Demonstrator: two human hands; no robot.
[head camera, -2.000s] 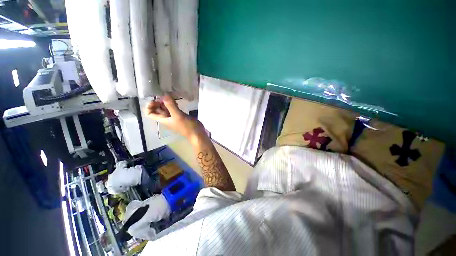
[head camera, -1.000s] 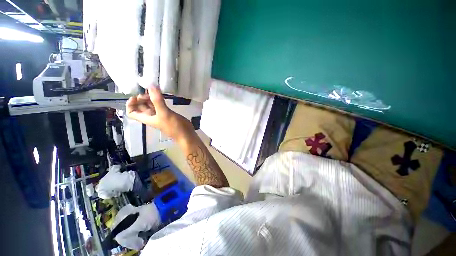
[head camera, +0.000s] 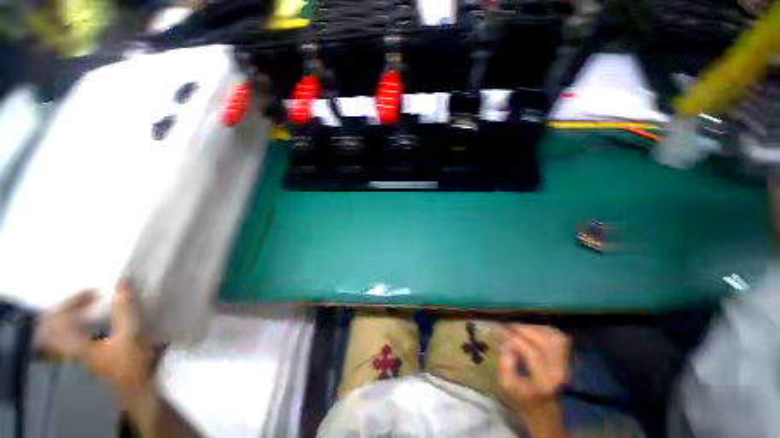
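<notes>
The view is blurred. My left hand (head camera: 107, 342) is at the near corner of the white foam tray stack (head camera: 94, 188) at the left, thumb and fingers apart; whether it grips anything is hidden by blur. Two dark round parts (head camera: 164, 127) sit on the top tray near its back right. My right hand (head camera: 534, 364) is over my lap, below the bench edge, fingers curled; whether it holds something cannot be told. The black clamping fixture (head camera: 410, 162) with red toggle clamps (head camera: 389, 96) stands at the back of the green mat (head camera: 410, 248).
A small dark item (head camera: 592, 235) lies on the mat at the right. A yellow post (head camera: 731, 68) rises at the back right beside white paper (head camera: 607, 90). A person's pale sleeve (head camera: 735, 368) is at the right edge. White sheets (head camera: 231, 368) are below the bench edge.
The view has swung from the left side to the bench front. The fixture, clamps and my right hand have come into view. My left hand is still by the foam stack's near corner.
</notes>
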